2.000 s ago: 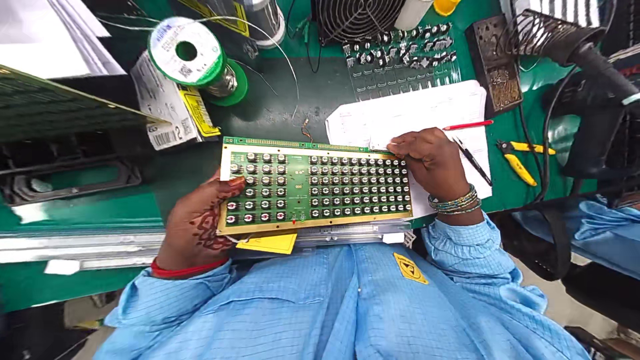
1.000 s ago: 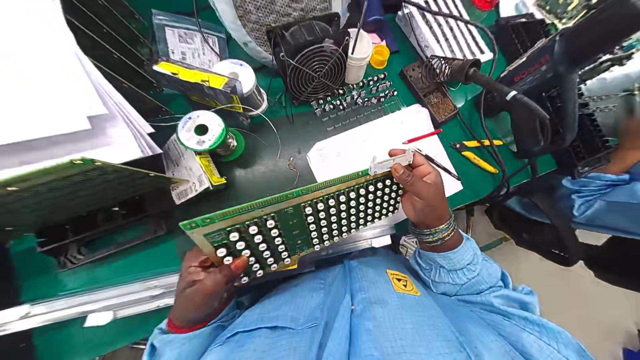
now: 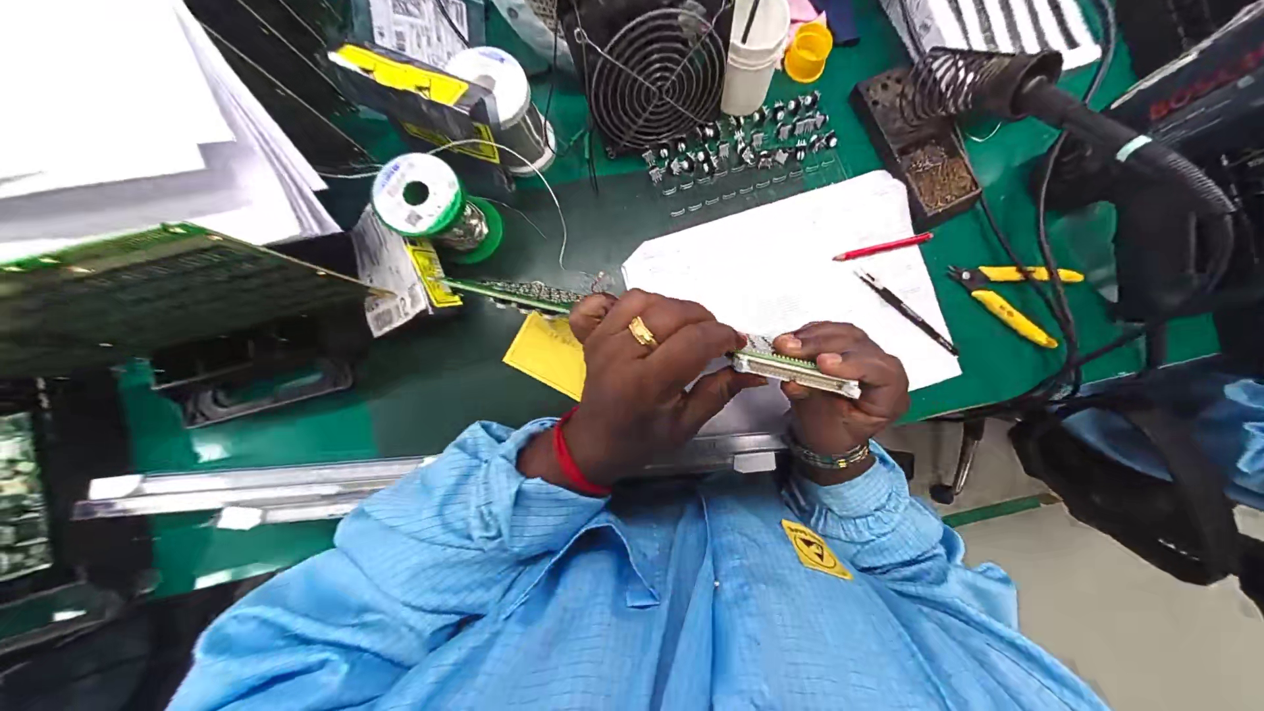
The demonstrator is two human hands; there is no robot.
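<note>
The green circuit board (image 3: 523,294) is turned nearly edge-on and reaches from the left into my hands. At its near end, my right hand (image 3: 839,380) grips the board beside a pale connector strip (image 3: 795,373). My left hand (image 3: 657,370) has its fingers around the same end, with thumb and fingertips at the connector's left end; its palm side is hidden. White printed paper (image 3: 790,247) lies beyond my hands, with a red pencil (image 3: 882,247) and a black pen (image 3: 907,312) on it. A yellow card (image 3: 548,355) shows below the board.
Yellow-handled cutters (image 3: 1012,296) and a soldering iron stand (image 3: 923,148) are at the right. Small components (image 3: 741,148) stand in rows before a fan (image 3: 657,74). Solder spools (image 3: 425,197) are at the left, near a paper stack (image 3: 148,128). A person's blue sleeve (image 3: 1165,430) shows at far right.
The board has turned from showing its face of round components to nearly edge-on. My left hand has moved from its left end across to the connector end, beside my right hand.
</note>
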